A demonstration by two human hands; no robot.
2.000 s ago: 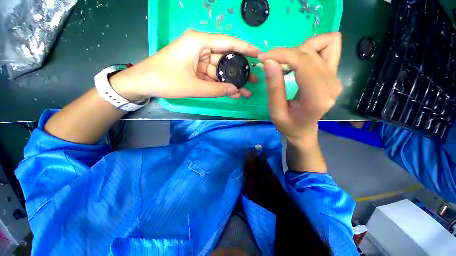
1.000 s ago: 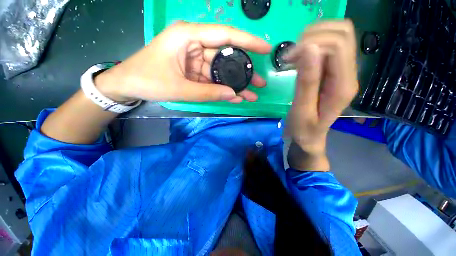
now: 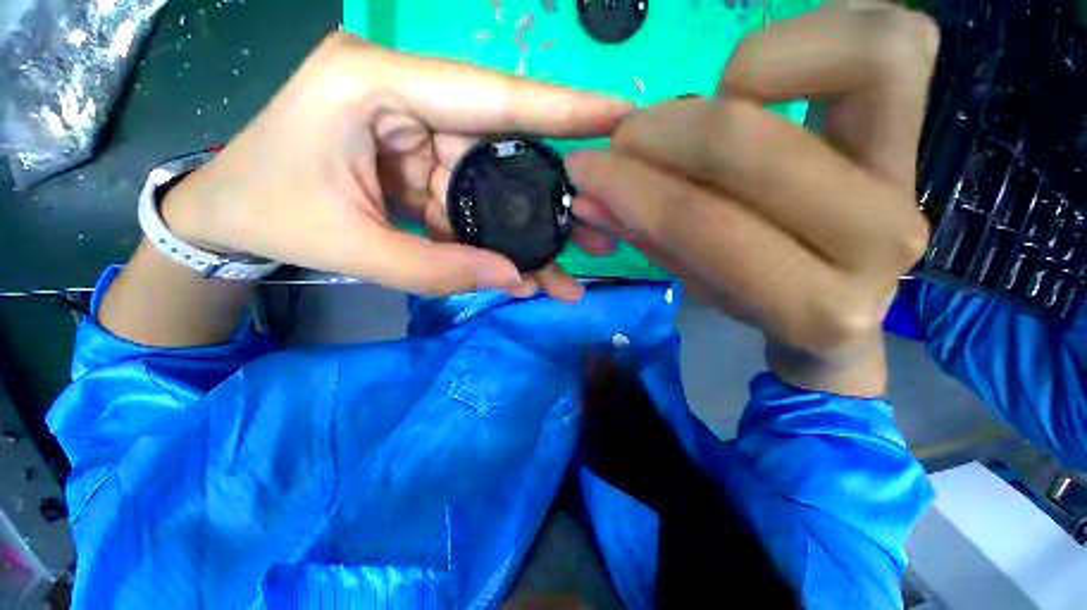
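Observation:
My left hand (image 3: 346, 167) holds a round black part (image 3: 513, 205) between fingers and thumb, its ringed face up. Small silver pieces show at its rim, at the top, right and lower left. My right hand (image 3: 763, 179) is slightly blurred, its fingertips together at the right rim of the black part. What those fingertips may hold is hidden. Both hands are over the front part of the green tray (image 3: 411, 22). Another round black part (image 3: 613, 14) lies in the tray, cut off by the top edge.
A crinkled clear bag (image 3: 72, 78) with silvery contents lies on the dark green bench (image 3: 238, 78) at left. A glossy black compartment tray (image 3: 1013, 179) is at right. Another person's blue sleeve (image 3: 1001, 363) shows at right, above a white box (image 3: 995, 530).
My left hand and the black part have come nearer and slightly lower left. My right hand has moved from the tray's right side to the part's rim, covering another disc there.

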